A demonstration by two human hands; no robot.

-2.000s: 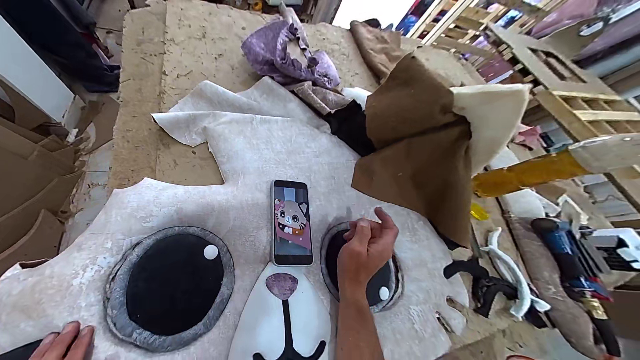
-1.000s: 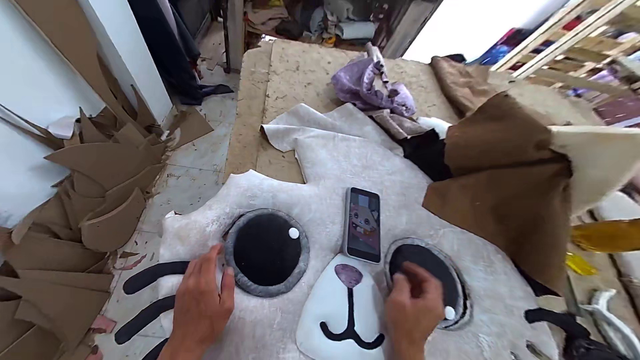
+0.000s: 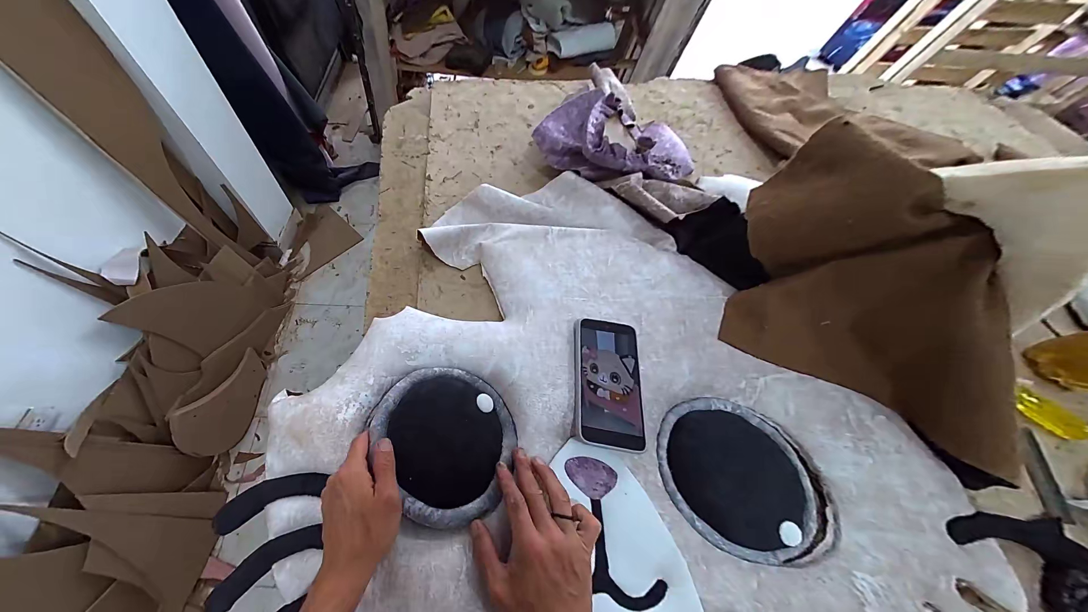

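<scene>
A large cat face of pale fabric lies over a worktable. Its round black eye piece with a grey rim sits between my hands. My left hand rests at the rim's left side, and my right hand, with a dark ring, touches its lower right edge. A similar eye piece lies further right, with a dark gap along its right rim. Between the eyes a smartphone shows a cat character. Below it are a white muzzle piece, a purple nose and a black mouth line. Black whisker strips stick out at left.
Brown fabric covers the upper right of the face. Crumpled purple fabric lies on the worktable further back. Brown offcuts are heaped on the floor at left. Yellow-handled items and a black strip are at right.
My right hand has moved from the right eye piece to the left one. My left hand, at the face's lower left edge two seconds ago, is now beside the left eye piece. The view has shifted left.
</scene>
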